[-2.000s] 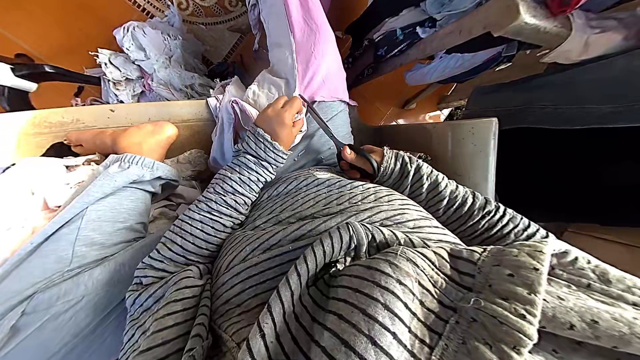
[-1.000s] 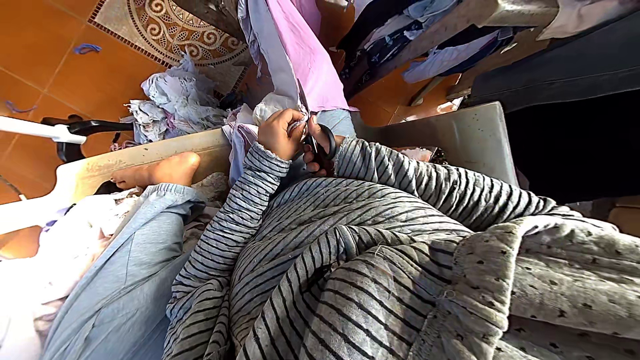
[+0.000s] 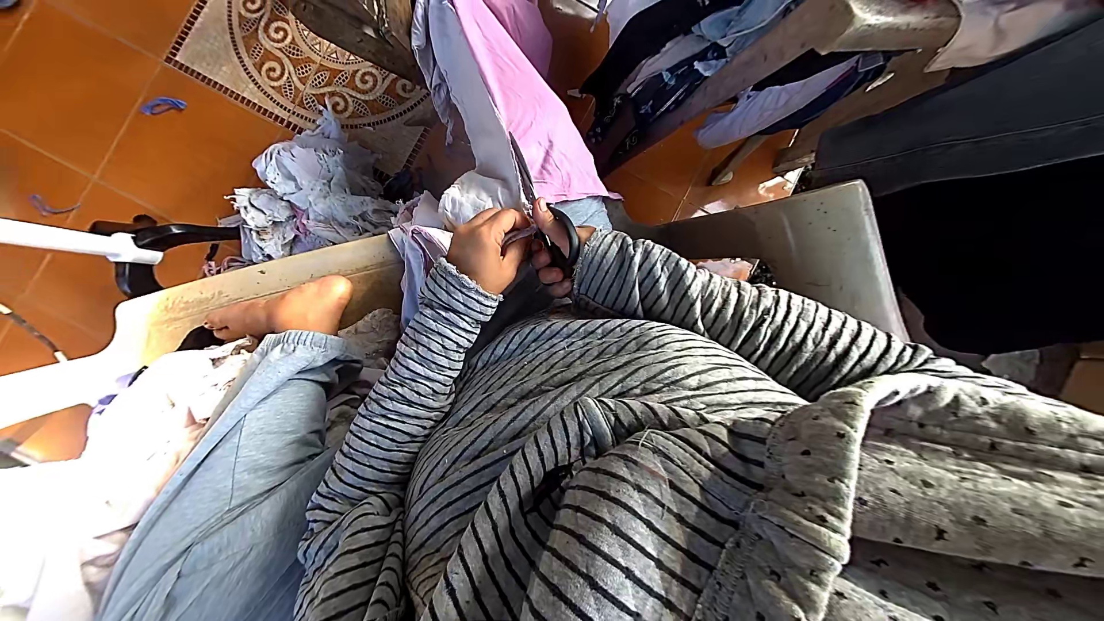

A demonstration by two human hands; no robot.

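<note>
My left hand [image 3: 489, 250] pinches a bit of light cloth between thumb and fingers at the upper middle of the view. Close beside it on the right, my right hand [image 3: 556, 259] has its fingers around the black handles of a pair of scissors [image 3: 565, 235]. The dark blades point up and away, lying against a pink and pale grey fabric [image 3: 552, 147] that hangs just beyond my hands. Bunched white cloth [image 3: 473, 198] sits behind my left hand. Whether the blades are parted cannot be told.
A beige plastic edge [image 3: 259, 280] runs before me. A heap of white rags [image 3: 319, 181] lies on the orange tiled floor [image 3: 69, 95]. Garments hang by a wooden frame [image 3: 828, 30] at upper right. Dark trousers [image 3: 966, 103] are at the right, a black and white stand [image 3: 129, 250] at the left.
Two seconds ago my right hand held the scissors apart from my left hand; now both hands are close together. The view has shifted, showing more floor at the left.
</note>
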